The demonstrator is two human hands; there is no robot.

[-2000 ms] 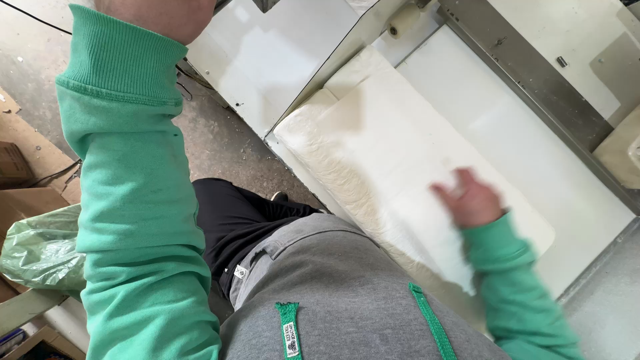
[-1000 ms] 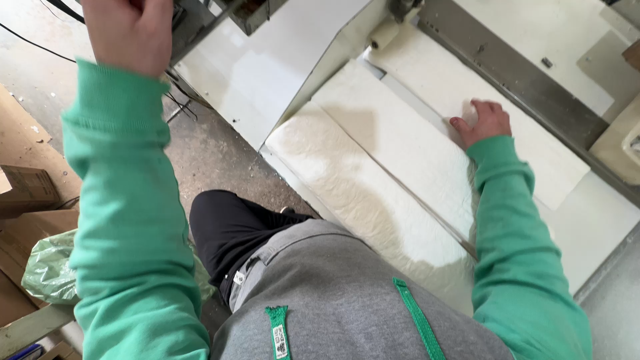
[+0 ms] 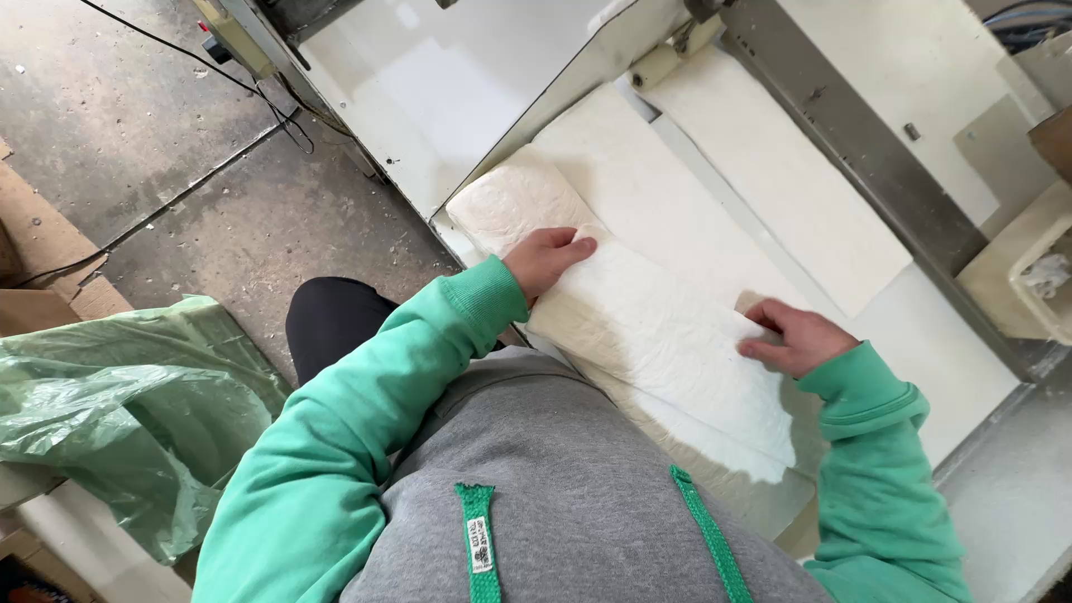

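Observation:
My left hand (image 3: pixel 548 258) pinches the upper edge of a white, soft sheet stack (image 3: pixel 670 335), which looks like paper or wadding. At the sheets' right end, my right hand (image 3: pixel 791 335) grips the same edge between thumb and fingers. This held part lies slanted over the pile in front of my body, its edge a little raised. Just beyond it a flat white strip (image 3: pixel 670 184) rests on the white worktop (image 3: pixel 930 368). Another white strip (image 3: pixel 787 176) lies farther back, beside the metal rail. A crinkled white end of the pile (image 3: pixel 511 197) shows left of my left hand.
A grey metal rail (image 3: pixel 871 142) runs along the back of the worktop, with a small roller (image 3: pixel 656 67) near its upper end. A cream plastic bin (image 3: pixel 1017 268) stands at right. Green plastic film (image 3: pixel 142 410), cardboard (image 3: pixel 42 218) and a black cable (image 3: pixel 167 38) are at left.
My left hand has come down from the upper left onto the near sheets. My right hand has moved from the far strip to the near sheets, and both now hold their edge.

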